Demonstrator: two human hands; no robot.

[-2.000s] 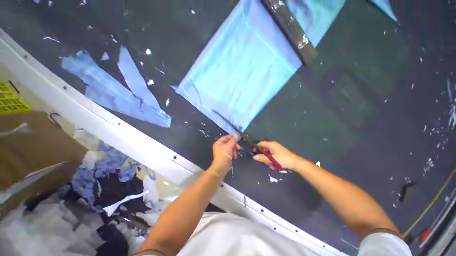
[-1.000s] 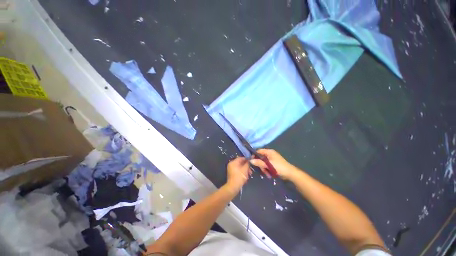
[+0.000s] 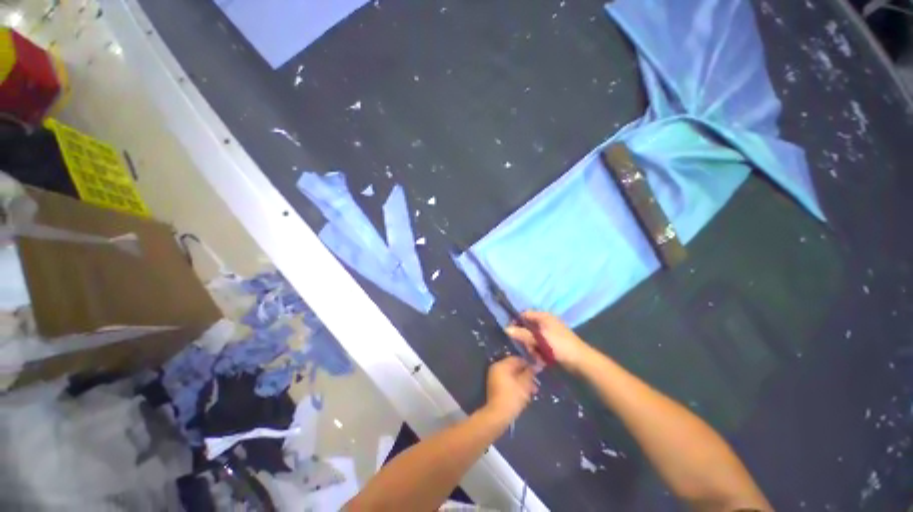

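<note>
The light blue folded cloth (image 3: 571, 250) lies on the black table, with a gathered, creased part at the upper right. A dark brown bar (image 3: 644, 205) lies across it. My right hand (image 3: 551, 340) grips red-handled shears (image 3: 543, 345); their dark blades lie along the cloth's near-left edge, where a narrow strip is parting. My left hand (image 3: 512, 386) is just below, slightly blurred, fingers closed at the end of that strip. Blue offcuts (image 3: 370, 245) lie left of the cloth.
A flat periwinkle panel (image 3: 290, 25) lies at the table's upper left. The pale table edge (image 3: 290, 215) curves down the left. Beyond it are a yellow crate (image 3: 97, 168), a cardboard box (image 3: 110, 285) and blue and white scraps on the floor. Tiny scraps dot the table.
The view has shifted, so more of the cloth and the periwinkle panel show. The shears have advanced along the cloth's edge. My left hand has pulled back a little, drawing the strip's end.
</note>
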